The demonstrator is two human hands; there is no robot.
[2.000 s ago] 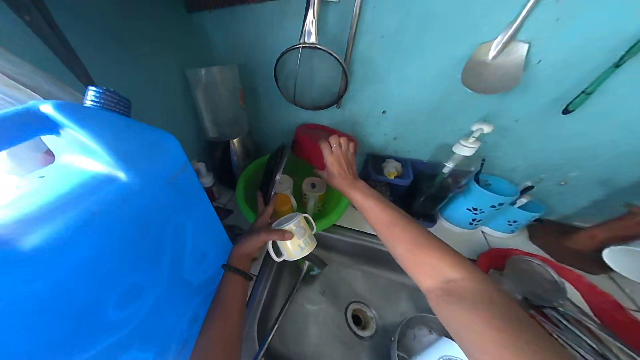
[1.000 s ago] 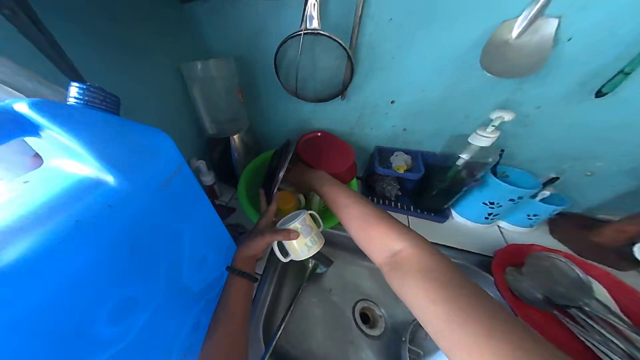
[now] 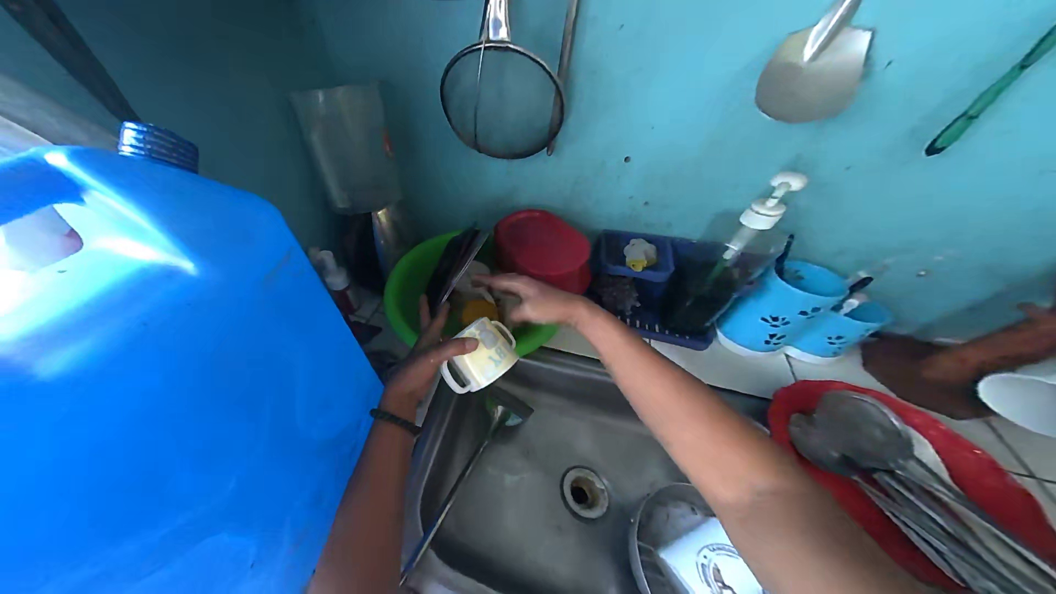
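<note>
A small cream two-handled cup (image 3: 485, 356) with printing is gripped by my left hand (image 3: 425, 360), tilted over the sink's back left corner. Dark flat pieces (image 3: 454, 264), perhaps lids or plates, stand on edge just above that hand; whether its fingers hold them too I cannot tell. Inside the green plastic basin (image 3: 402, 289) are an orange item (image 3: 478, 310) and other cups, partly hidden. My right hand (image 3: 532, 299) reaches over the basin's right side, at a cup there; its grasp is unclear. Behind it, a red plastic container (image 3: 542, 246) leans at the basin's rim.
A large blue jug (image 3: 190, 371) fills the left. The steel sink (image 3: 528, 478) holds a long-handled tool and a metal pot (image 3: 652, 528). Rightward are a blue rack (image 3: 685, 330), a pump bottle (image 3: 763, 213), light-blue holders (image 3: 784, 309) and a red basin (image 3: 792, 404) of ladles. A strainer (image 3: 502, 99) hangs above.
My right hand first was on the red container, then reached down into the green basin, and now shows again above its right side. The cup has stayed in my left hand.
</note>
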